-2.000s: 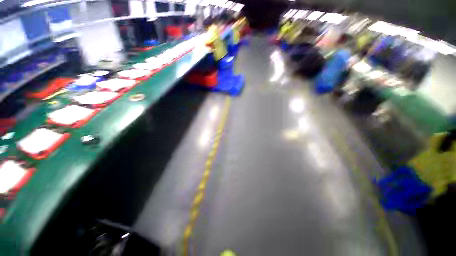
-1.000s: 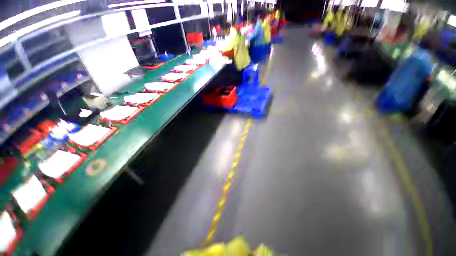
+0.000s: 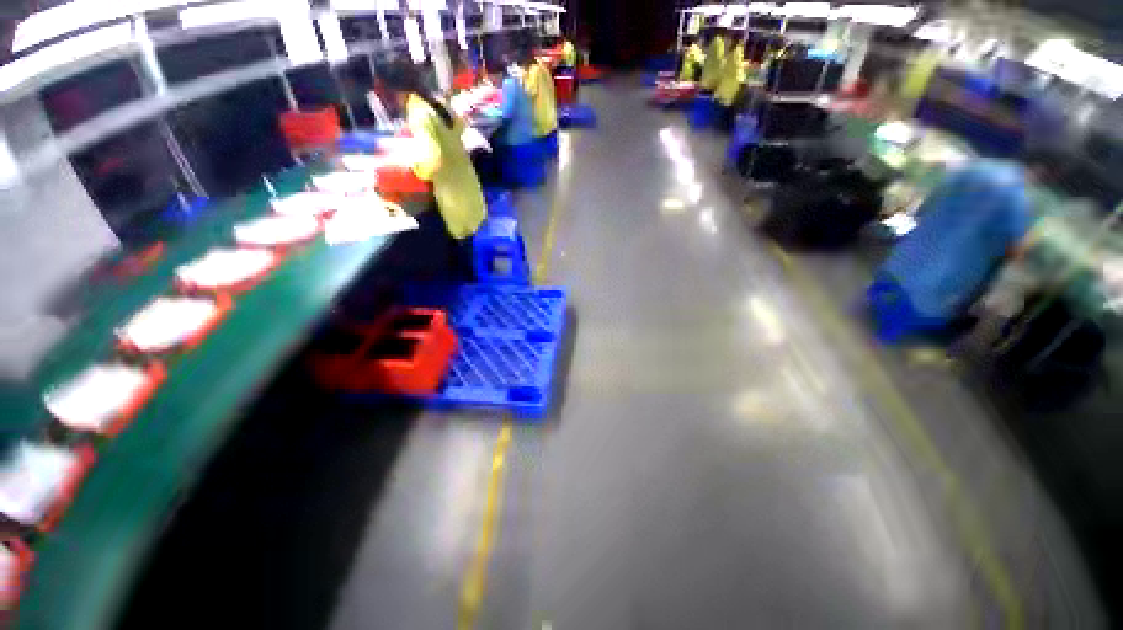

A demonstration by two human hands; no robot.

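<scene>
Neither of my hands is in view. The nearest things are several clamped panels [image 3: 173,321], white and flat in orange-red trays, in a row along the green bench [image 3: 265,338] on the left. Small dark spots, perhaps clips, show at some panel edges, but blur hides detail. A white panel or sheet [image 3: 367,219] lies near the bench's front edge, beside a standing person.
A blue lattice pallet [image 3: 503,350] on the floor bears red crates [image 3: 410,350]. A blue stool [image 3: 499,250] stands behind it. A person in yellow [image 3: 451,172] stands at the bench. A person in blue [image 3: 958,238] sits on the right. The grey aisle [image 3: 653,431] runs between.
The view has moved forward along the aisle. The pallet, crates and person in yellow appear nearer and larger. The yellow patch at the bottom edge has almost gone from view.
</scene>
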